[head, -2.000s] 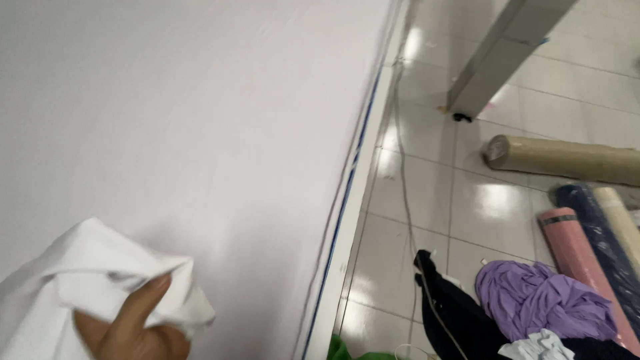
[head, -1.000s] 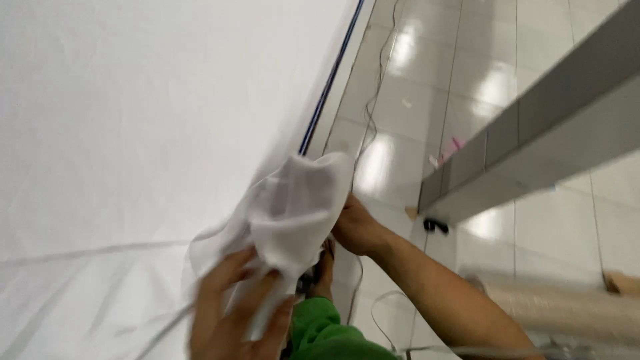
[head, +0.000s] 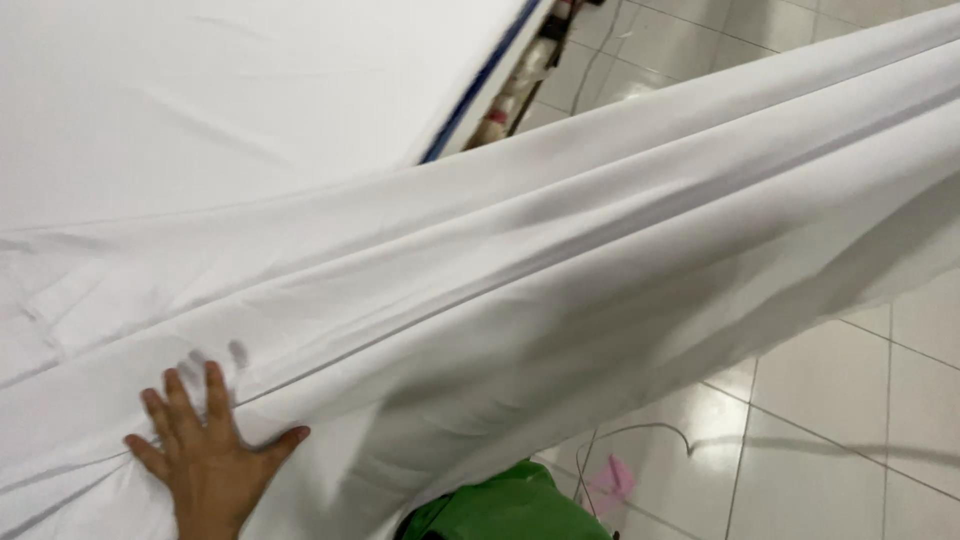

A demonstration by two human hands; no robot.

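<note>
My left hand (head: 214, 457) is spread, palm down, over white fabric (head: 450, 277) at the lower left of the head view. Its fingers are apart and grip nothing. From around the hand, the fabric stretches in long folds towards the upper right, past the table edge and above the floor. My right hand is not visible, and what holds the far end of the fabric lies outside the view. Flatter white cloth (head: 225, 90) covers the tabletop behind the folds.
A blue strip (head: 480, 82) runs along the table's edge, with several wrapped items (head: 525, 71) beside it. Green cloth (head: 510, 506) shows at the bottom. On the tiled floor (head: 817, 397) lie a thin cable (head: 645, 426) and a pink scrap (head: 616, 480).
The white fabric, bunched at the hands one second ago, is now drawn out across the view to the upper right. My left hand has let go of the bunch and lies spread.
</note>
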